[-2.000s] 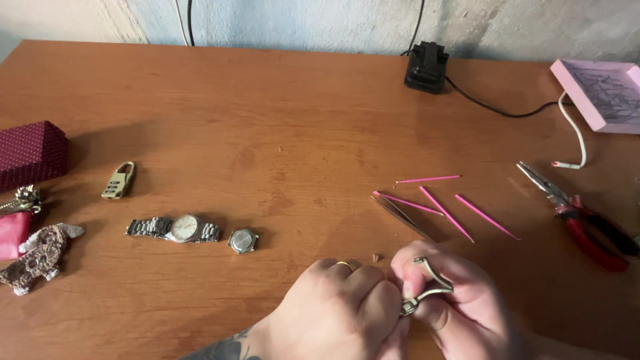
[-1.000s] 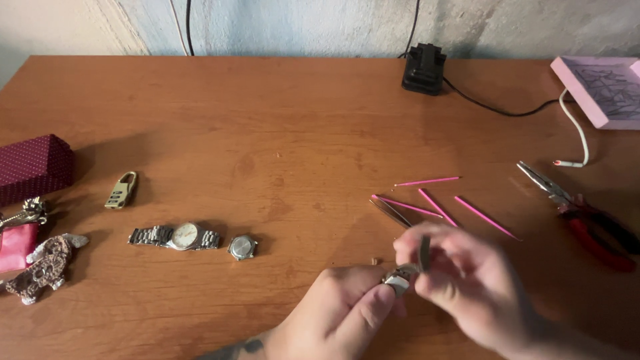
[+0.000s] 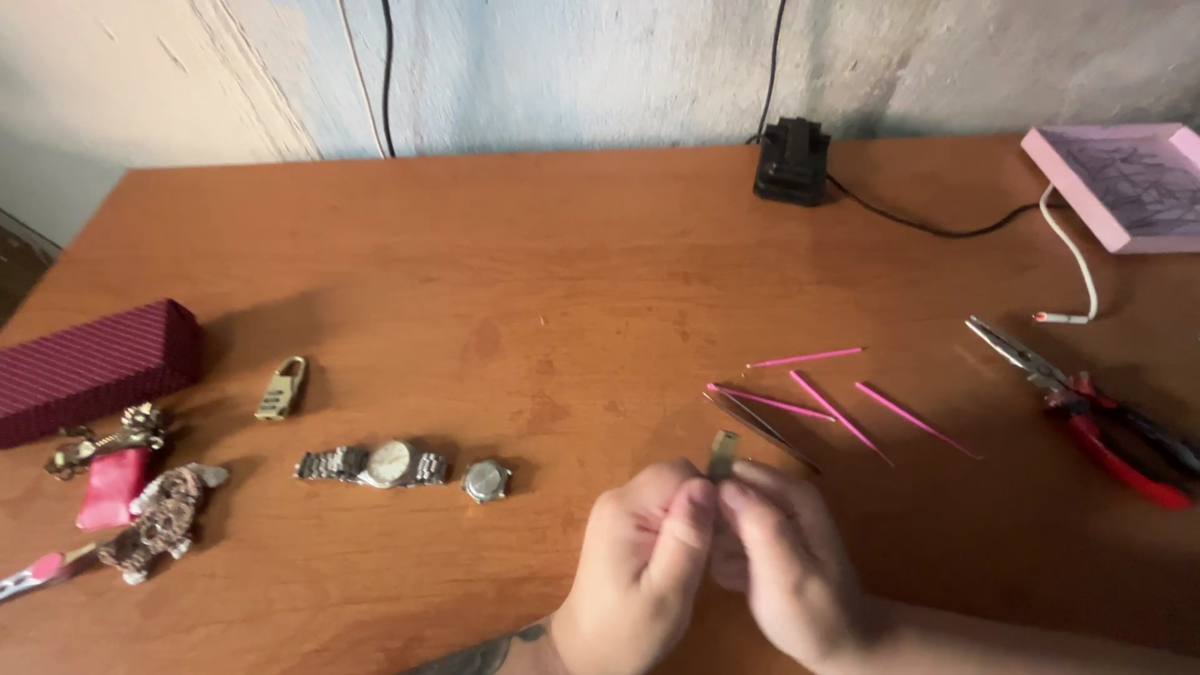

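Note:
Near the front edge of the view, my left hand (image 3: 642, 562) and my right hand (image 3: 792, 572) meet, thumbs side by side, both pinching a small metal piece (image 3: 722, 454) that looks like part of a watch band. Its upper end sticks up between the fingers; the rest is hidden. Just beyond the hands lie a pair of tweezers (image 3: 764, 431) and several pink thin-tipped tools (image 3: 839, 415). Left of my left hand lie a small watch case without a band (image 3: 486, 481) and a wristwatch with a metal bracelet (image 3: 389, 463).
Red-handled needle-nose pliers (image 3: 1069, 394) lie at the right, below a pink tray (image 3: 1078, 187) and a white cable (image 3: 1076, 253). A black power adapter (image 3: 792, 161) stands at the back. At the left are a combination padlock (image 3: 281, 389), a maroon box (image 3: 98, 370) and a beaded animal figure (image 3: 167, 520).
My hands have come together around the metal piece, which now points away from me. Earlier, its curved part showed more openly at my right fingers.

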